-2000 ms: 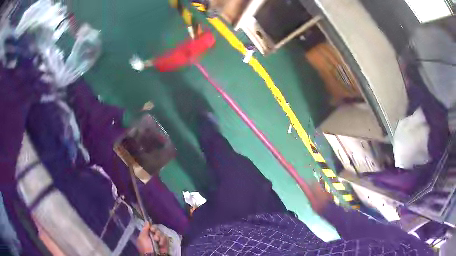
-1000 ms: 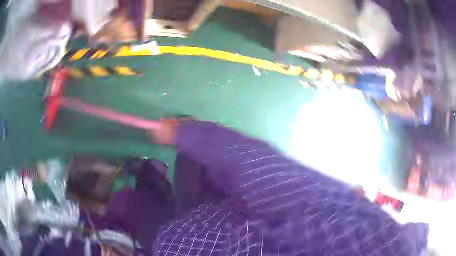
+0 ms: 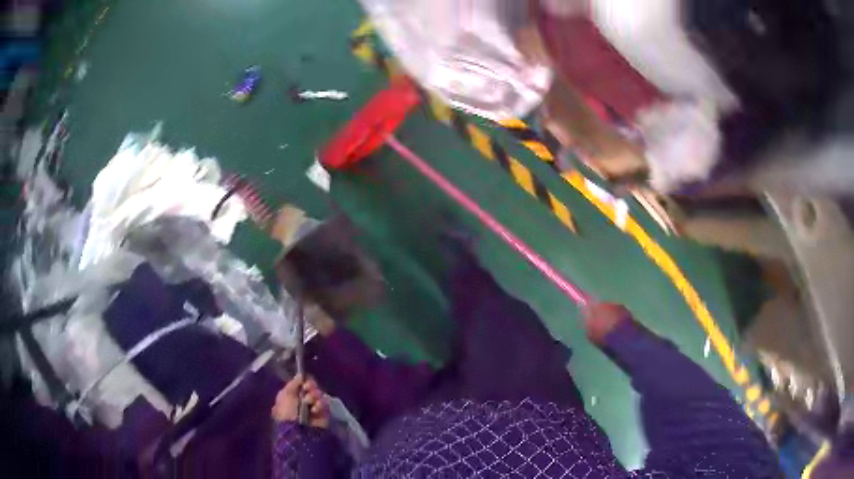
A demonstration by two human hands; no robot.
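Observation:
The broom's red head (image 3: 370, 128) lies on the green floor at upper centre, its pink handle slanting down to the right. My right hand (image 3: 607, 321) is closed round the handle's upper end. My left hand (image 3: 301, 401) is closed round the thin handle of the dustpan (image 3: 335, 267). The pan is left of centre, with a brown edge; dark, blurred matter shows in it. A small white scrap (image 3: 318, 175) lies just below the broom head. A white strip (image 3: 323, 94) and a blue-purple scrap (image 3: 245, 84) lie beyond it on the floor.
A heap of white and pale material (image 3: 154, 201) fills the left, with dark purple cloth (image 3: 178, 323) on it. Pale wrapped bundles (image 3: 468, 56) stand at the top. Yellow-black floor tape (image 3: 669, 267) runs down the right, beside a pale table edge (image 3: 805, 253).
The view has swung round to a different floor stretch. The broom head now shows at upper centre instead of far left. The left hand and dustpan handle show clearly again. The white heap has come into view.

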